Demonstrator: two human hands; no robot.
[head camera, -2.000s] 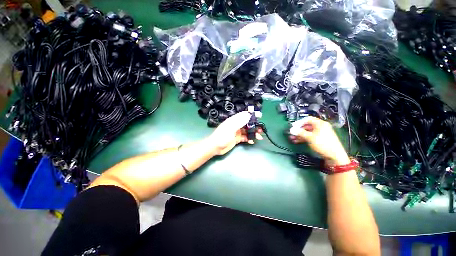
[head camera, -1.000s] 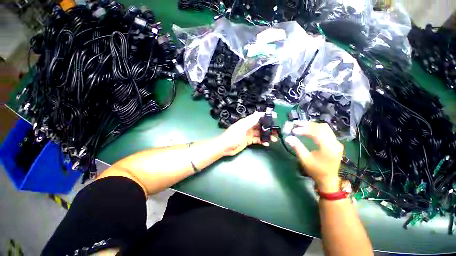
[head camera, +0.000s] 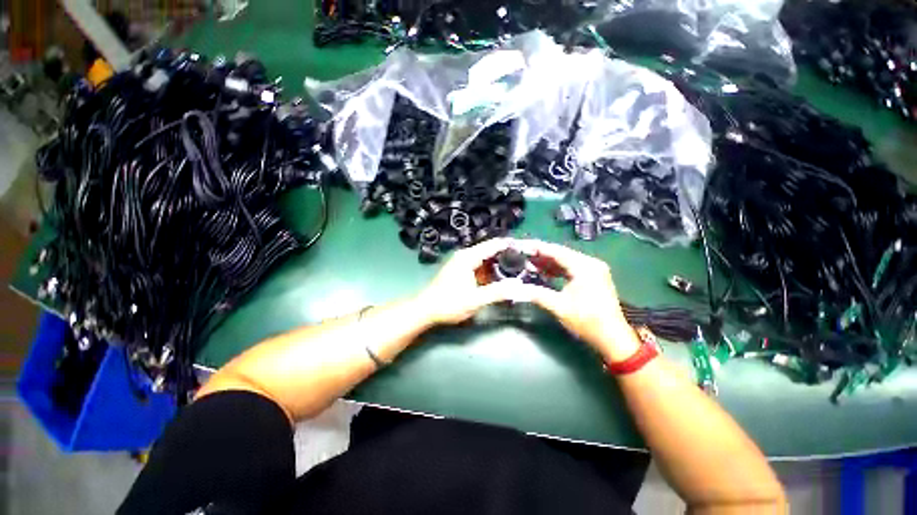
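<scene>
My left hand and my right hand meet over the middle of the bench, fingers closed around a small black housing part. Its rounded dark end shows between the fingertips; the rest is hidden by the fingers. A black cable bundle lies by my right wrist. Loose black housing shells lie in and before the left clear bag, and more angular black parts in the right one.
Green bench top. Large pile of black cables at left. Pile of cables with green boards at right. Crumpled clear bags behind the hands. Blue bin below the left table edge. More black cables at the back.
My right hand has moved left to join my left hand around the black part. The cable bundle now shows on the bench to the right of my right wrist.
</scene>
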